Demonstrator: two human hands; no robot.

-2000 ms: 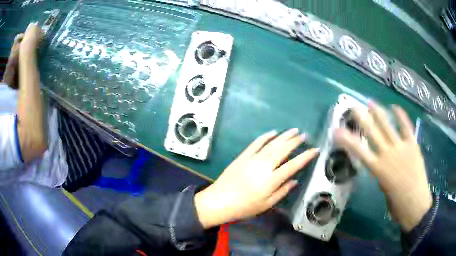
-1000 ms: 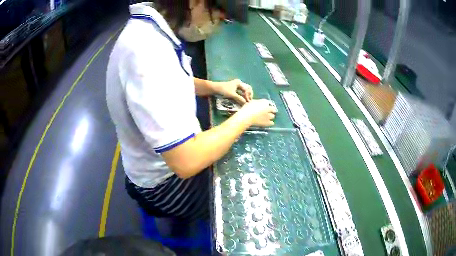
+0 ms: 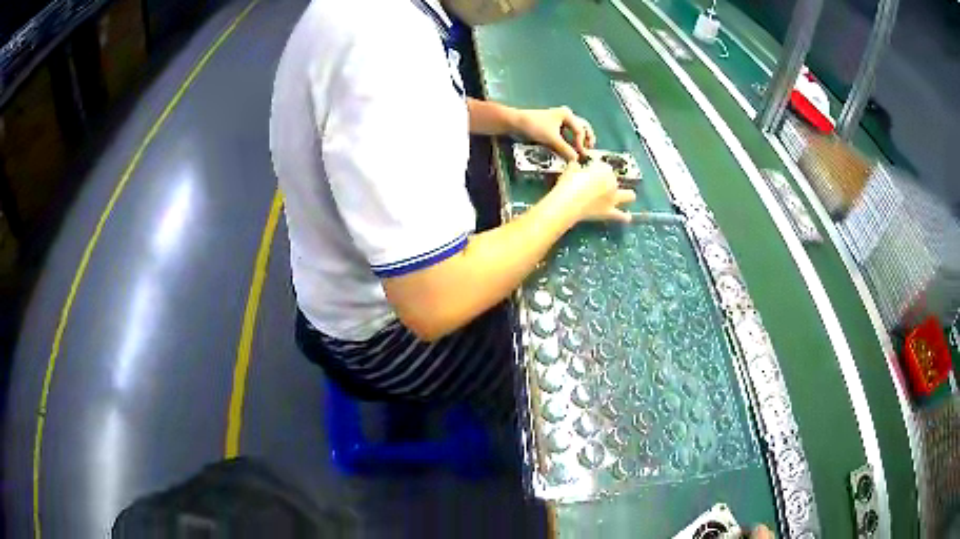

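A silver-grey housing with a dark round opening (image 3: 712, 526) lies on the green bench at the bottom edge, cut off by the frame. A small bit of a bare hand (image 3: 760, 533) shows at its right end; I cannot tell which of my hands it is or whether it holds anything. The rest of my hands is out of the picture. A dark sleeve or shoulder (image 3: 226, 511) shows at the bottom left. A clear blister tray (image 3: 642, 347) with rows of round pockets lies flat beyond the housing.
A seated coworker (image 3: 368, 168) bends over an open housing (image 3: 539, 159), both hands on it. Pale three-ring plates (image 3: 726, 284) line the bench edge beside the green conveyor (image 3: 779, 263). An open housing (image 3: 864, 500) lies across it. A red bin (image 3: 927, 356) stands at the right.
The view has swung left from my two hands and the housings to the coworker, then shifted slightly. The tray and coworker now sit further right and higher; a fingertip has appeared at the bottom edge.
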